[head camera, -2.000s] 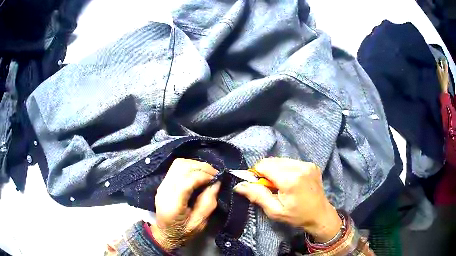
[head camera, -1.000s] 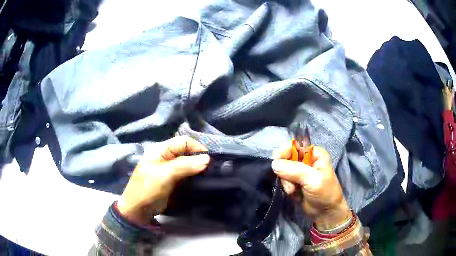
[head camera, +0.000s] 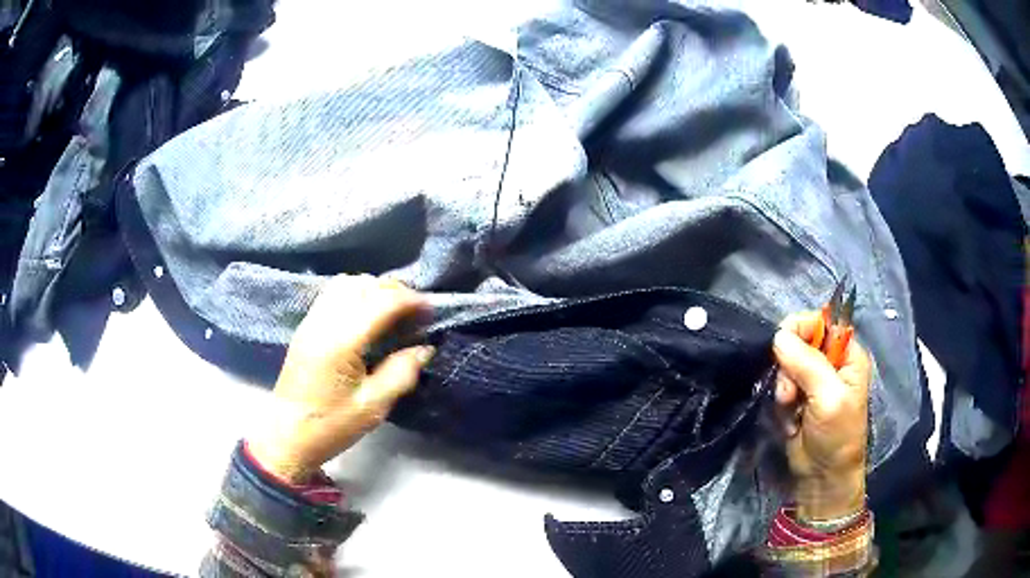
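A denim jacket (head camera: 452, 169) lies spread in front of me, mostly with its pale grey inside up. Its near edge is turned to show the dark outside, with a round white button (head camera: 696, 318) and a smaller one lower down. My left hand (head camera: 345, 373) grips the dark edge at the left. My right hand (head camera: 819, 390) pinches the dark edge at the right and also holds orange-handled thread snips (head camera: 837, 327), dark blades pointing up. The edge is stretched between my hands.
Dark denim garments (head camera: 68, 215) are heaped at the left. Another dark garment (head camera: 949, 248) lies at the right. The white table (head camera: 90, 440) has a curved edge. A bit of red shows at the far right rim.
My hands have moved apart from the work spot at the centre, my right hand going right and up. The snips, earlier against the dark edge, now point up. The dark outside is more opened out.
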